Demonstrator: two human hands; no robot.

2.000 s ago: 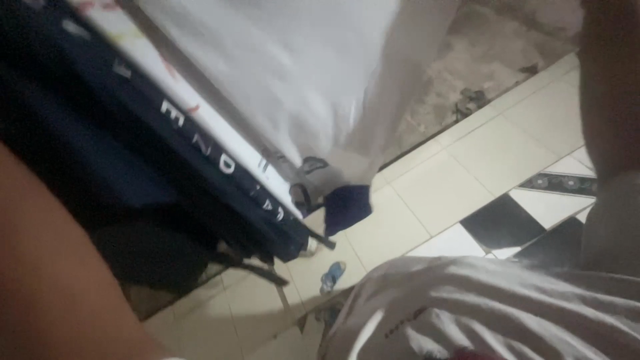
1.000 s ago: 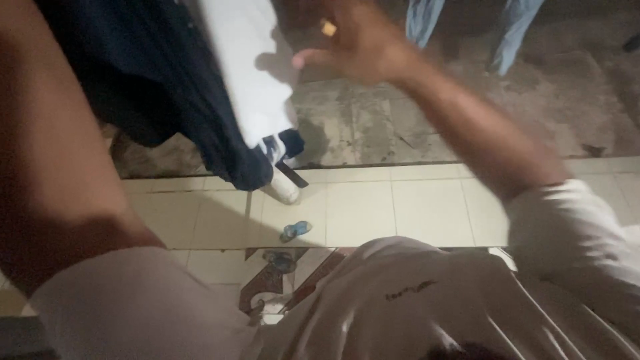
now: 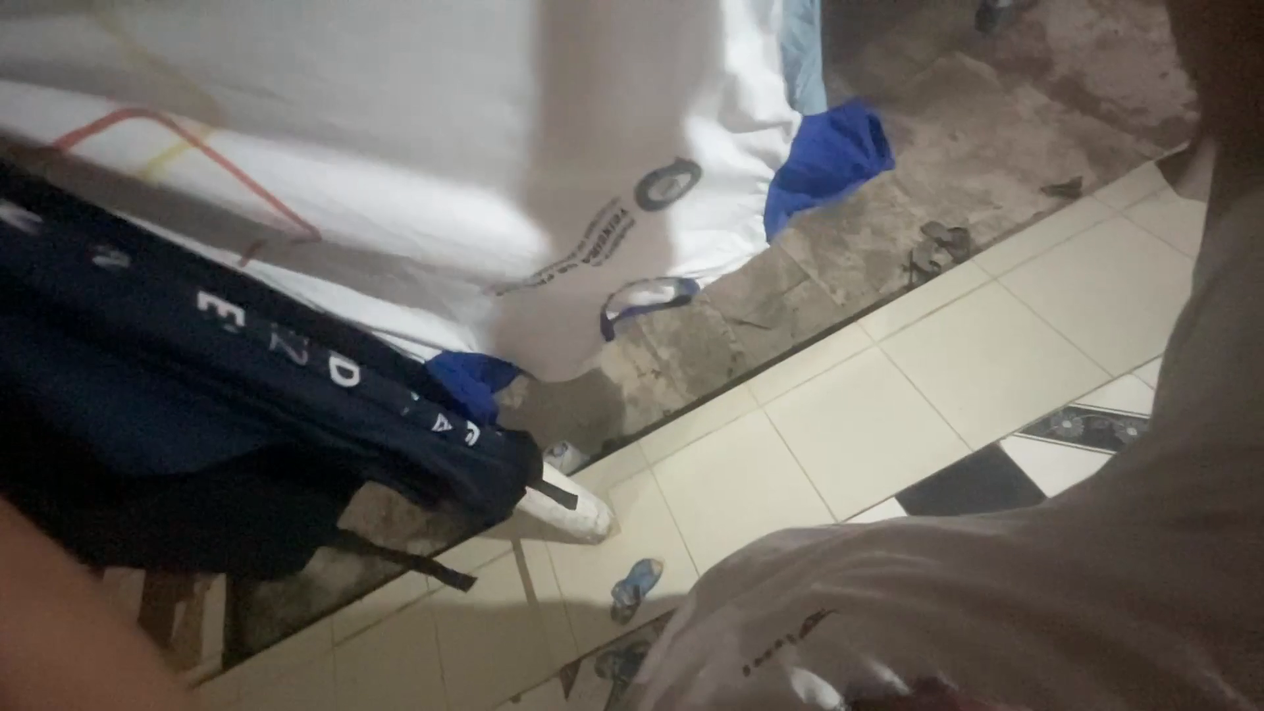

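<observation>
A white T-shirt [image 3: 474,118] with blue trim and printing hangs across the upper left and middle. Beside it on the left hangs a dark navy garment [image 3: 267,405] bearing light letters, with a dark strap [image 3: 425,563] dangling below. The rounded end of a white object [image 3: 578,513] sticks out past the navy cloth's lower tip. Neither of my hands is in view. Part of my left arm, blurred, crosses the lower left corner near the navy garment. My right arm runs up the right edge, and its hand is beyond the frame.
Cream floor tiles [image 3: 849,405] form a ledge beside rough stone paving [image 3: 948,128]. Blue footwear [image 3: 635,588] lies on the tiles, with darker footwear [image 3: 622,660] below it. Sandals [image 3: 938,247] rest on the paving near the tile edge. A black and white tile pattern [image 3: 973,484] lies nearer.
My right hand, seen at the top one second ago, has gone out of view. The white T-shirt now shows spread wide, where it was a narrow strip. The view has tilted.
</observation>
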